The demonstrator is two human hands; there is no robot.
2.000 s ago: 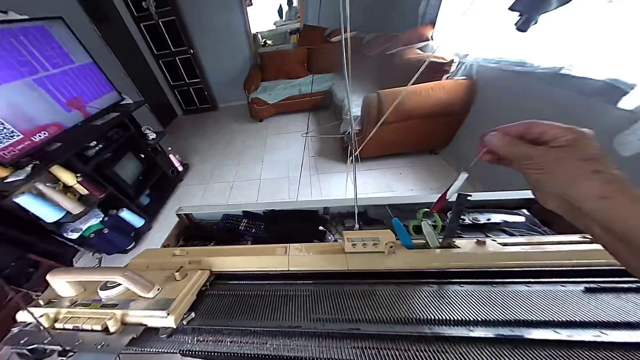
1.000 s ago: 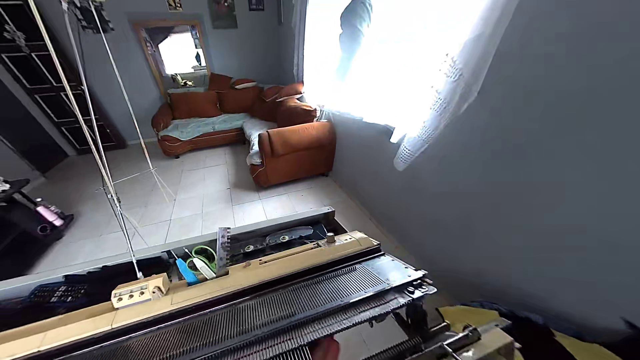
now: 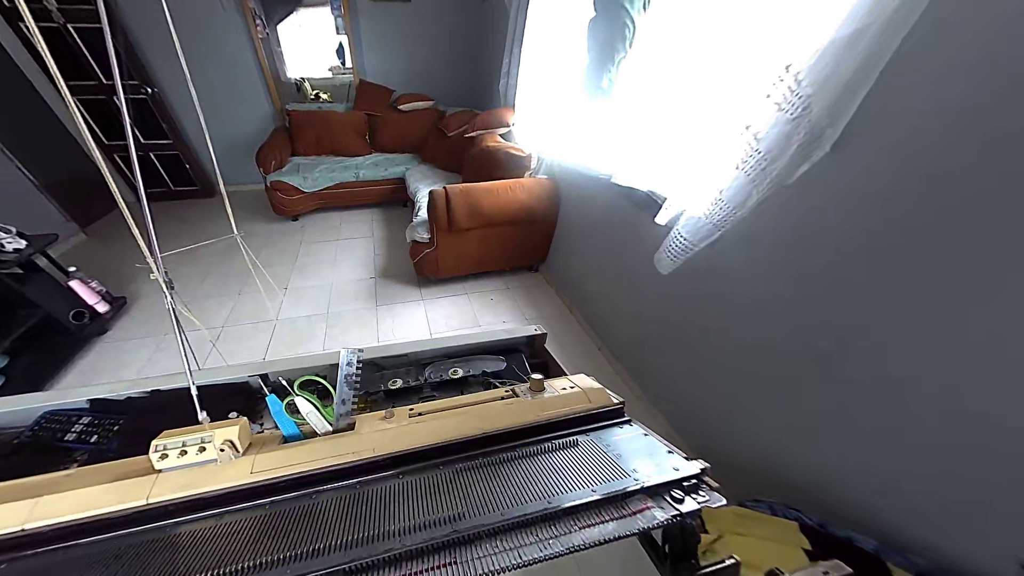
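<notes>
Neither my left hand nor my right hand shows in the head view. A knitting machine (image 3: 448, 424) with a beige plastic body runs from the lower left to its right end near the middle right. Its metal needle bed (image 3: 480, 492) has a long row of slots and needles. On the body sits a beige row counter (image 3: 196, 444). Behind it rises a yarn mast (image 3: 164, 296) with pale strands. Green-handled scissors (image 3: 314, 392), a blue-handled tool (image 3: 282, 416), a white-handled tool (image 3: 310, 414) and a toothed metal comb (image 3: 346, 384) lie in the tray behind.
Past the machine, a brown corner sofa (image 3: 496, 228) stands on the tiled floor (image 3: 344, 280). A grey wall (image 3: 800, 344) and a white curtain (image 3: 712, 208) are at the right. Yellow cloth (image 3: 756, 538) lies low beside the machine's right end. A pink bottle (image 3: 88, 294) is at left.
The view has swung to the right. A hand with a thin strand, seen at right two seconds ago, is out of view; fingers low under the bed one second ago no longer show.
</notes>
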